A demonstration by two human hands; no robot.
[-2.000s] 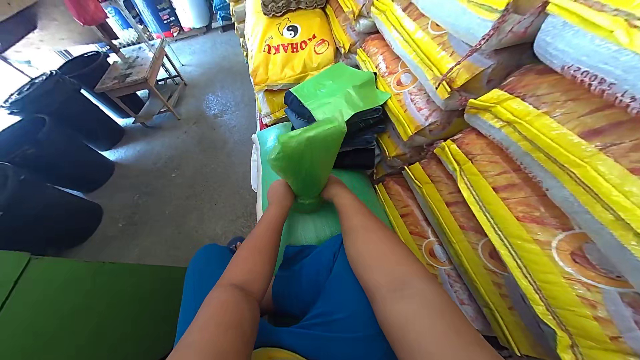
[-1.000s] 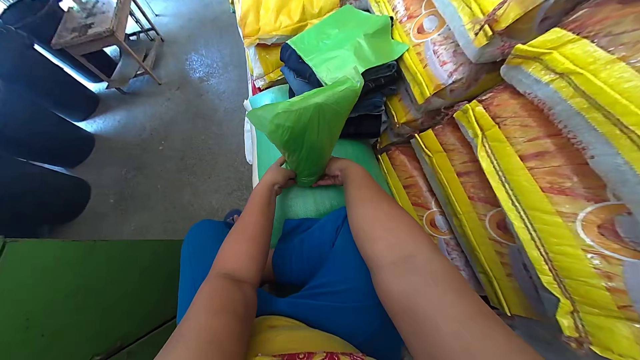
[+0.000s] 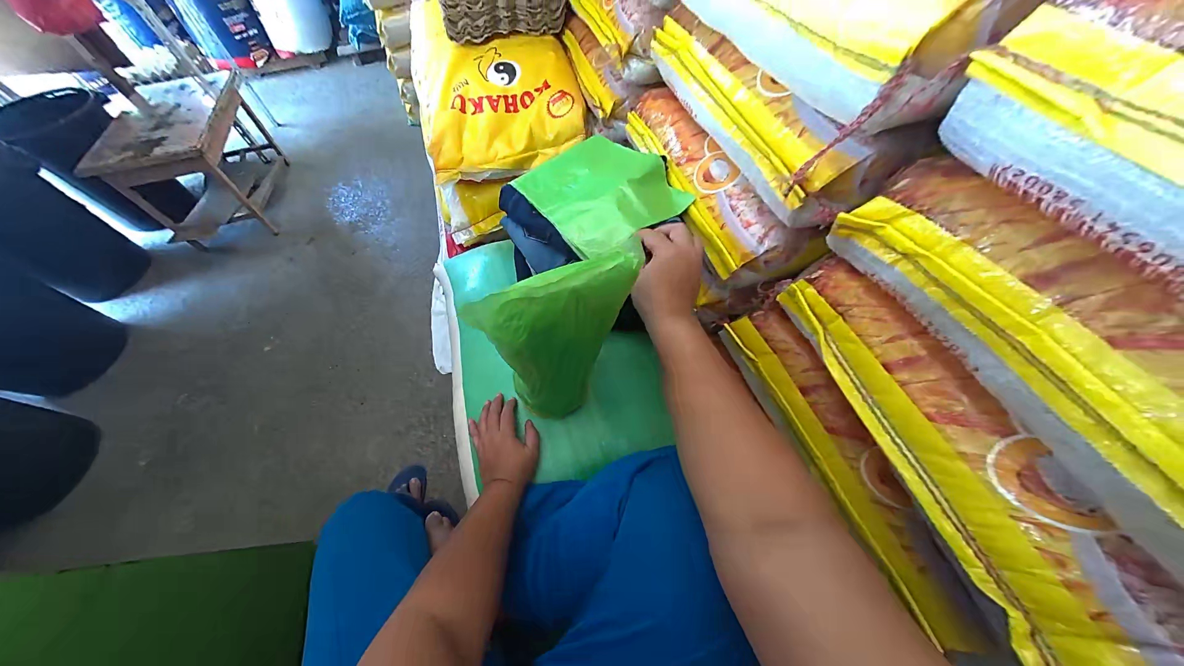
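A green plastic bag [image 3: 555, 333], narrow at its base and flared at the top, stands on a pale green sack [image 3: 620, 398] before me. My right hand [image 3: 671, 268] pinches the bag's upper right corner. My left hand [image 3: 504, 444] lies with fingers spread on the sack, close to the bag's base, and holds nothing. Just beyond, a flat green plastic sheet or bag [image 3: 601, 194] covers folded dark blue cloth [image 3: 536, 236].
Stacked yellow-edged sacks [image 3: 925, 416] rise along the right side. Farther ahead lies a yellow printed sack [image 3: 504, 111] with egg trays [image 3: 504, 18] on top. Dark barrels [image 3: 55, 250] and a wooden stool [image 3: 176, 139] stand at left. A green surface [image 3: 157, 601] is at lower left.
Both hands were together at the base of the green bag. The left has moved down onto the sack, and the right has gone up to the bag's top corner.
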